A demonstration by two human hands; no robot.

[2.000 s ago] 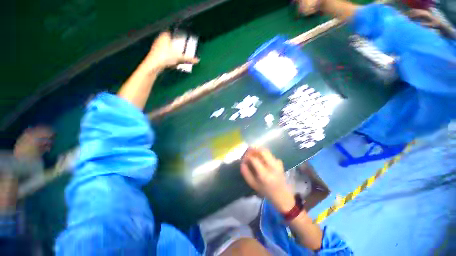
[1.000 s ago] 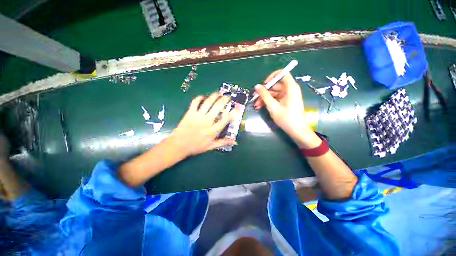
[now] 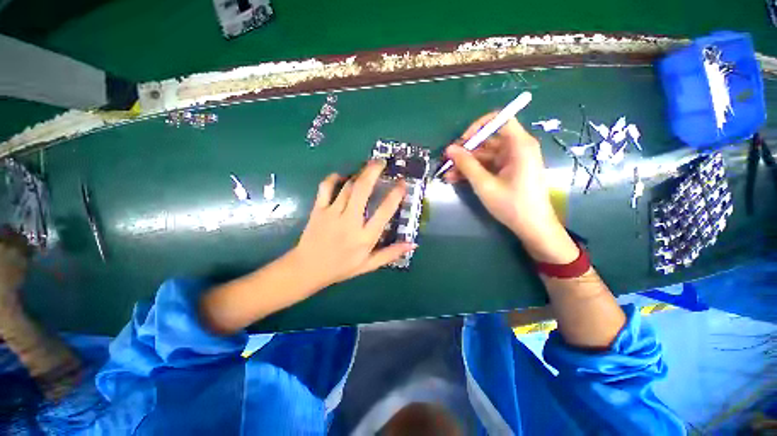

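A palm-length phone board (image 3: 404,162) lies on the green bench in front of me, its dark component-filled end away from me. My left hand (image 3: 345,226) is spread over its left and lower part, fingers pressing it down and hiding some of it. My right hand (image 3: 507,174) holds a white pen-like tool (image 3: 501,120) like a pen. The tool's dark tip is beside the board's upper right edge; whether it touches cannot be told. Loose white tabs (image 3: 607,140) lie right of my right hand, and a few more (image 3: 242,189) lie left of my left hand.
Blue parts bin (image 3: 682,94) and stacked checkered parts (image 3: 692,213) are at right, dark-handled pliers (image 3: 755,170) beyond. Small dark-silver parts (image 3: 322,121) lie near the conveyor's worn edge (image 3: 392,61). A thin dark stick (image 3: 92,221) lies left. Another person's hand (image 3: 13,264) is far left.
Compared with one second ago, fewer white tabs lie at left. My left hand still presses the board, its fingers slightly more spread. The view has shifted a little. Two seconds ago my left hand held a unit over the conveyor.
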